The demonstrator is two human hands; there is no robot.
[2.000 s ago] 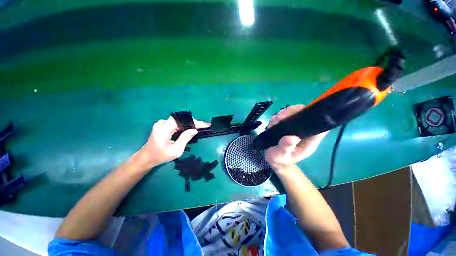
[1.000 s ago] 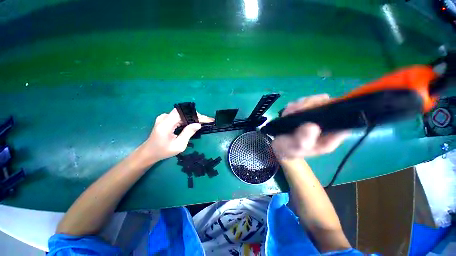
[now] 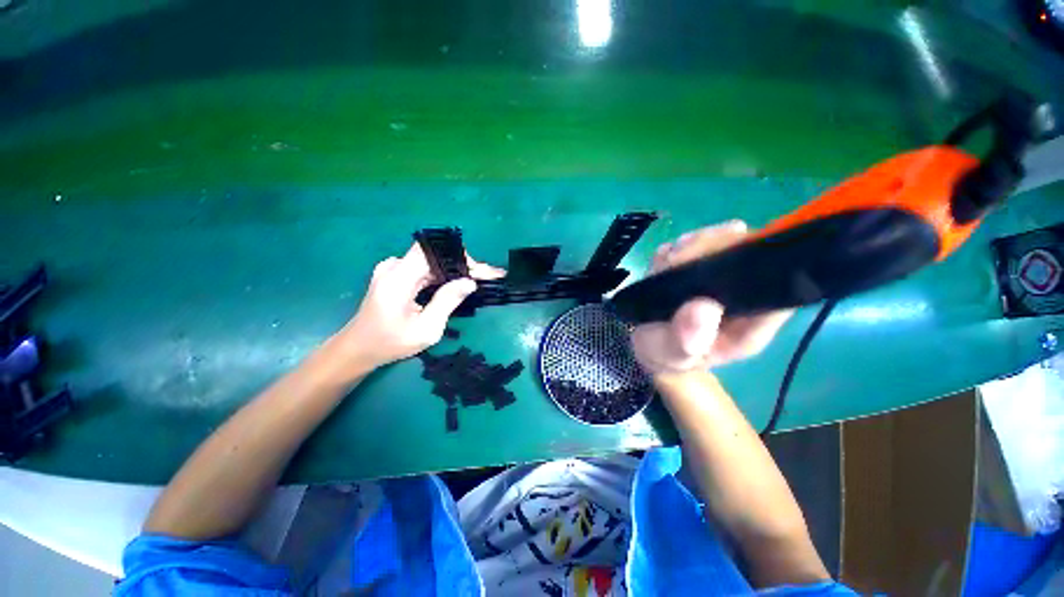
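My left hand grips the left end of a black E-shaped bracket, whose three arms point away from me. My right hand is closed around an orange-and-black electric screwdriver. Its front end is by the bracket's right end, just above the screw dish; the tip is hard to make out. The round grey dish has a dotted surface, with tiny dark screws gathered at its near side. Small flat black pieces lie in a loose pile left of the dish.
Dark brackets lie at the far left of the green bench. A black square item with a round centre is at the far right. The screwdriver's cord hangs over the near edge. A brown cardboard box stands below the bench at right.
The screwdriver and my right hand moved right and up a little, and the screwdriver's rear swung in the last second. The bracket is slightly more level; my left hand keeps its hold.
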